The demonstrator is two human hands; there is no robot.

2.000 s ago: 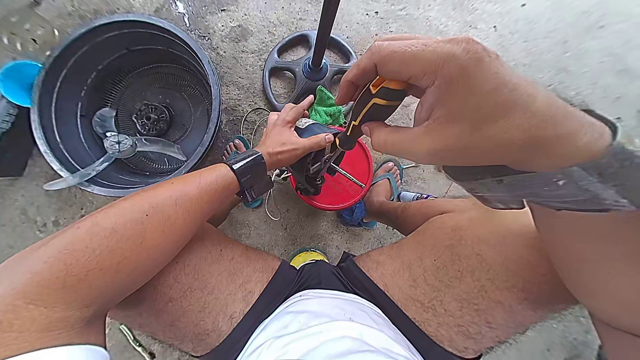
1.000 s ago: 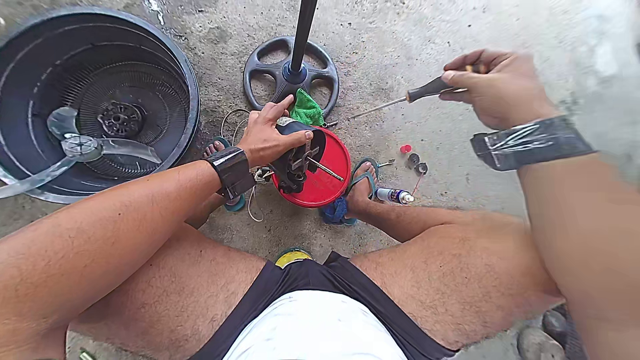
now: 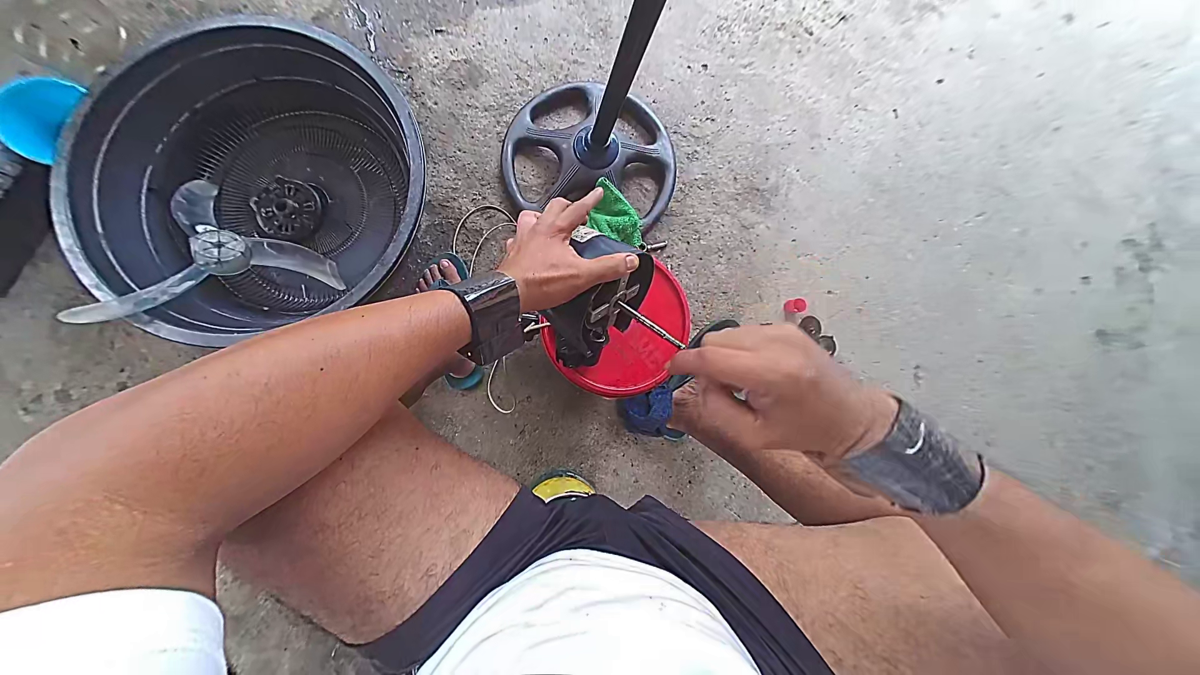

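My left hand [image 3: 562, 253] rests over the dark housing of a fan motor [image 3: 586, 323], with its thumb along the top edge and its fingers spread over the far side. The motor sits on a red round lid [image 3: 623, 361]. A thin metal shaft [image 3: 652, 325] sticks out of the motor toward the right. At its outer end, the fingertips of my right hand [image 3: 769, 384] are pinched together on the shaft; this hand is slightly blurred. A green cloth [image 3: 614, 214] lies just beyond the motor. No screwdriver shows in this view.
A large black tub [image 3: 408, 187] at the left holds a round fan grille, with a clear three-bladed fan [image 3: 220, 251] across its rim. Beyond the motor stands a round stand base [image 3: 581, 145] with an upright pole [image 3: 626, 70]. Small caps [image 3: 809, 326] lie beyond my right hand.
My right hand held a screwdriver in both earlier frames; now it is at the shaft's end and the screwdriver is out of sight. My left hand stays on the motor.
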